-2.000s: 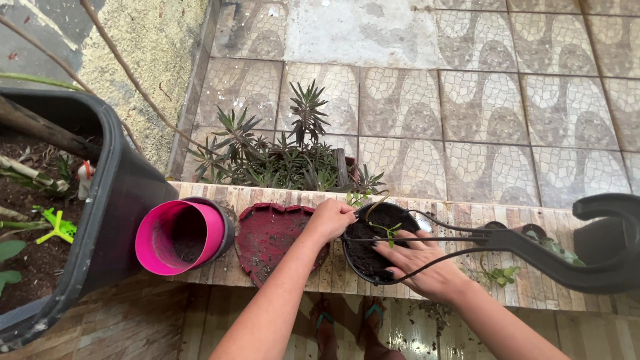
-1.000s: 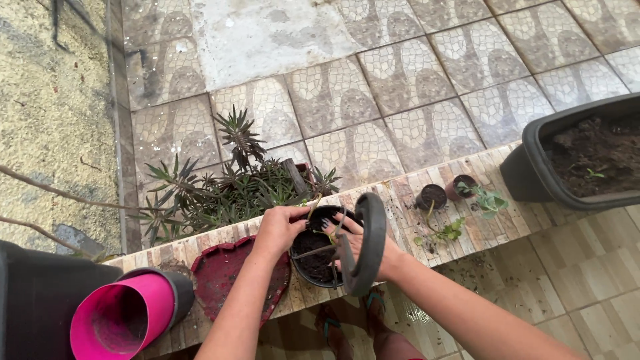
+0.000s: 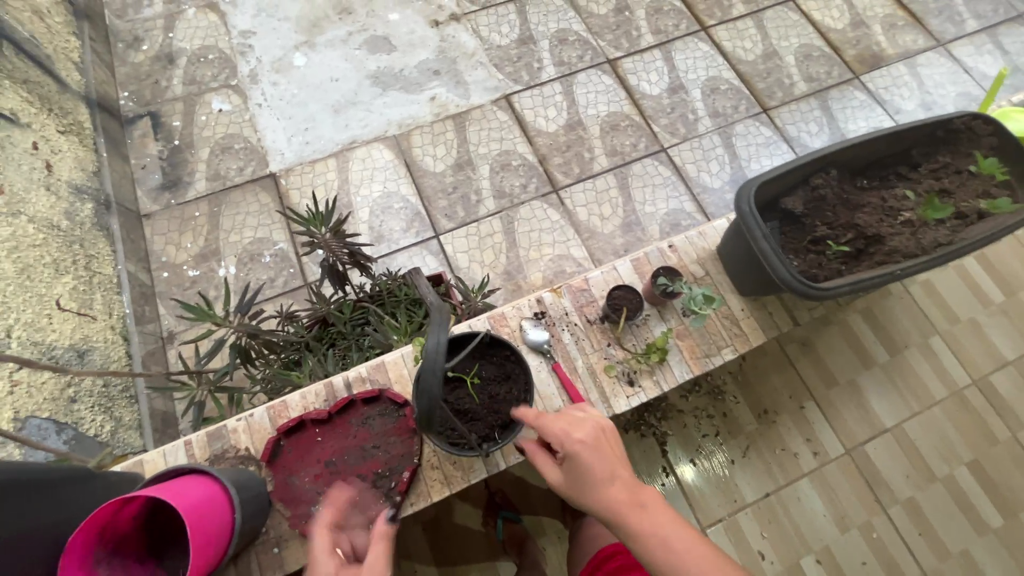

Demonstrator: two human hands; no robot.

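Observation:
A black hanging pot (image 3: 484, 392) with dark soil and a small green seedling (image 3: 472, 382) stands on the tiled ledge, its dark hanger (image 3: 433, 352) leaning over the left rim. My right hand (image 3: 572, 448) is at the pot's lower right rim, thumb and fingers apart, holding nothing. Blurred, my left hand (image 3: 352, 532) hovers over the lower edge of a red heart-shaped tray (image 3: 344, 456) dusted with soil; it appears empty. A metal spoon with a red handle (image 3: 538, 336) lies right of the pot. Farther right are two small soil-filled pots (image 3: 623, 304) and a loose leafy cutting (image 3: 652, 350).
A pink pot (image 3: 144, 524) nested in a grey one stands at the lower left. At the right end of the ledge (image 3: 584, 352) is a long dark planter (image 3: 864, 216) with soil and seedlings. Spiky-leaved plants (image 3: 344, 320) grow behind the ledge. Soil lies spilled on the floor.
Both hands have come out of the black pot, the left moving down and left over the red tray, the right to the pot's lower right rim. The hanger now leans to the left.

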